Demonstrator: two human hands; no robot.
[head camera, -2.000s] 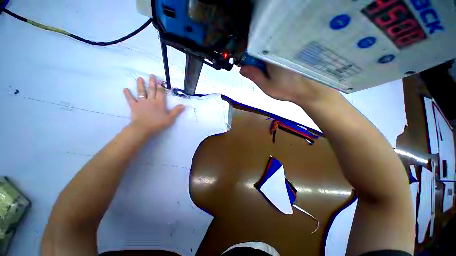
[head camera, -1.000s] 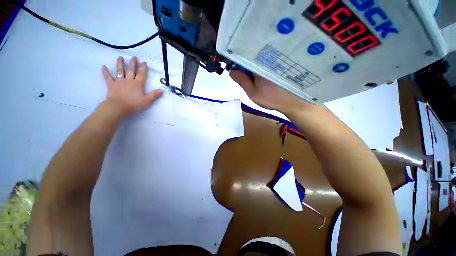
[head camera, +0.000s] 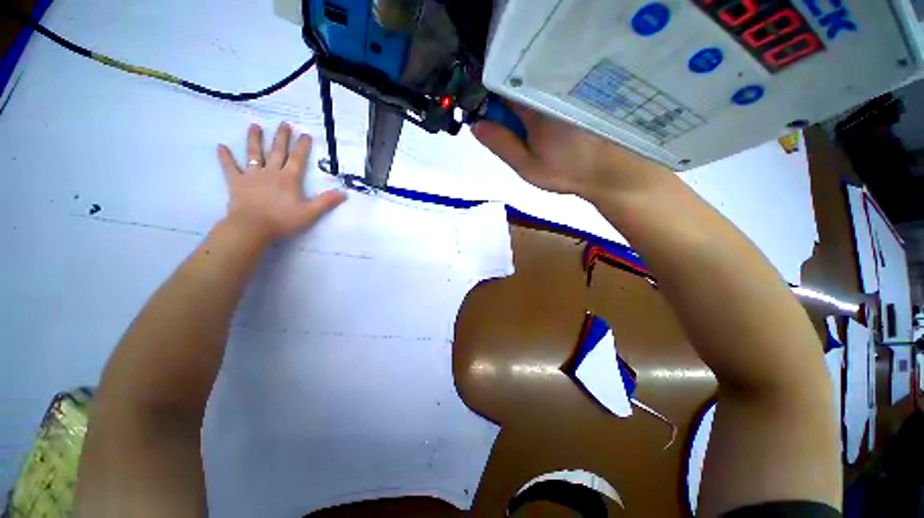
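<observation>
The straight-knife cutting machine stands upright at the top centre, its white display box showing red digits. My right hand is closed on its blue handle, partly hidden under the box. The knife blade and the thin guard rod stand in the lay at the end of a blue-edged cut. The base plate is hidden. My left hand lies flat, fingers spread, on the white paper marker, left of the blade. The marker has thin printed lines.
A yellow weight lies at the lower left, partly behind my left forearm. A black and yellow cable crosses the upper left. A white-and-blue offcut and red-blue strips lie on the brown table. Cut panels lie far right.
The lay shows more to the right in the view than before, and the cut edge right of the blade is longer. My left hand moved left from beside the blade, then slightly back right. My right hand keeps its grip.
</observation>
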